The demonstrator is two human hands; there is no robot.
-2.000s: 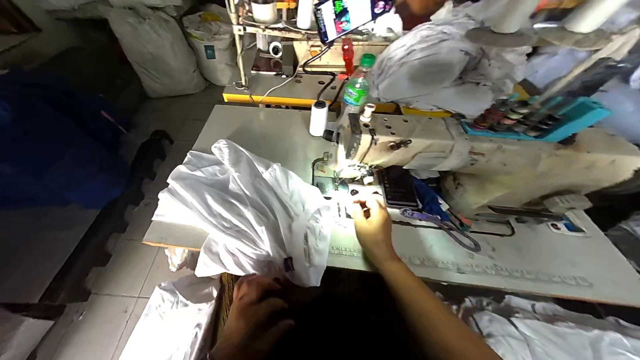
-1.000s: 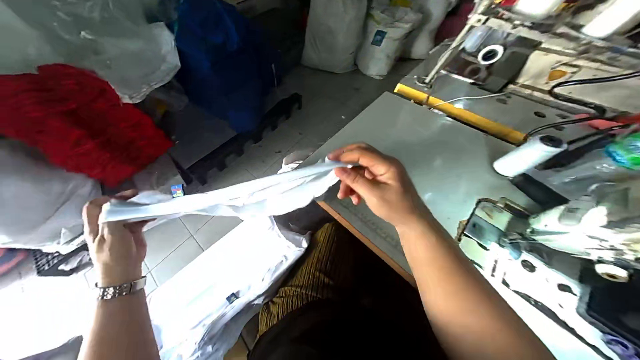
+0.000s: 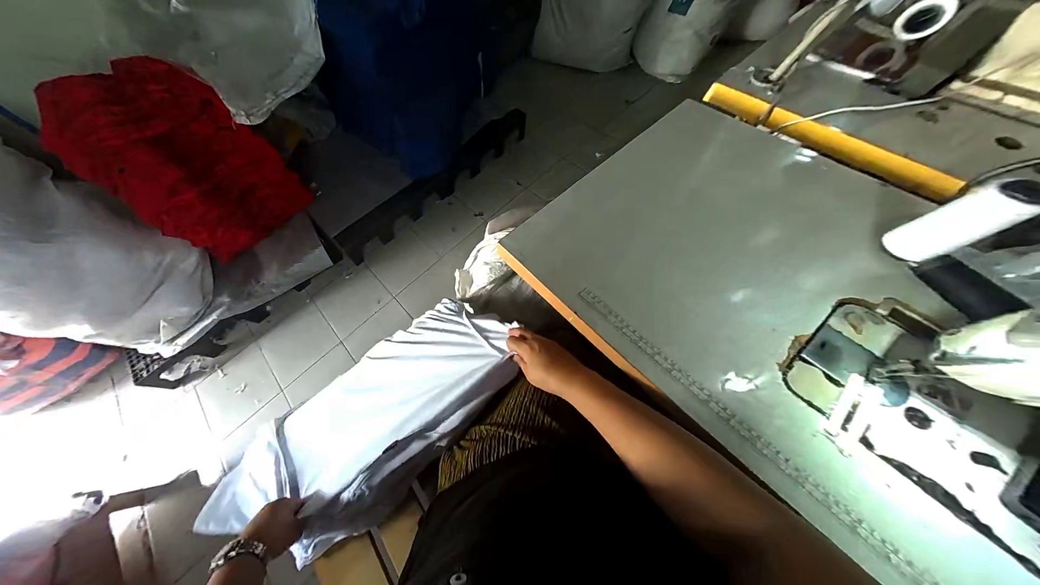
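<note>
A white cloth garment [image 3: 382,390] is stretched out low beside the table, at the lower left of the view. My left hand [image 3: 276,524], with a metal-banded watch on its wrist, grips the garment's near end. Its far right corner is pinched between the thumb and fingers of my right hand [image 3: 540,357], close to the table's edge. On the right stands the sewing machine, whose needle plate area [image 3: 886,414] is lit; neither hand touches it.
The grey sewing table [image 3: 674,236] has a wooden edge and a printed ruler strip. A white thread cone [image 3: 959,219] lies near a yellow bar [image 3: 837,146]. Stuffed sacks [image 3: 97,244], a red cloth [image 3: 171,154] and a black plastic rack [image 3: 439,187] are at the left.
Two seconds ago white fabric lay on the table by the machine. One second ago both hands held white cloth raised and stretched; now both are lower, with the garment down beside the table.
</note>
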